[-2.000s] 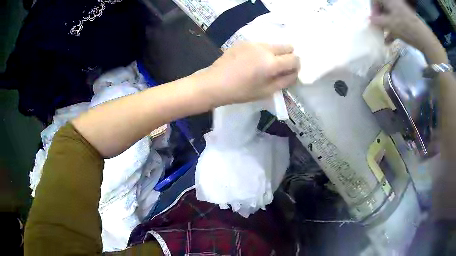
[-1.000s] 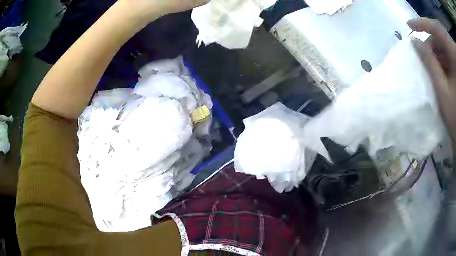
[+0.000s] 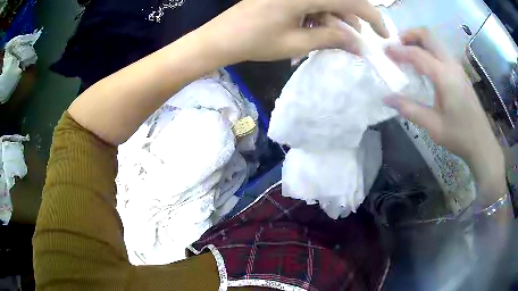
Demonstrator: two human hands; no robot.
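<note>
A white cut piece hangs between my two hands, over the table edge. A narrow folded white part lies on its upper right, between the fingers of both hands. My left hand comes across the top and grips the upper edge; its fingertips are partly cut off or hidden. My right hand is at the right side of the fabric, blurred, with thumb and fingers around the narrow part. The lap stack of white pieces sits below, partly covered by the held piece.
A large heap of white pieces fills the bin at left, with a blue rim and a tan tag. Dark cloth lies at upper left. The shiny machine cover is at right. White scraps lie at far left.
My left hand has come right from the top edge and meets my right hand. The white fabric is now held between both hands, over the lap stack, rather than spread from my right hand.
</note>
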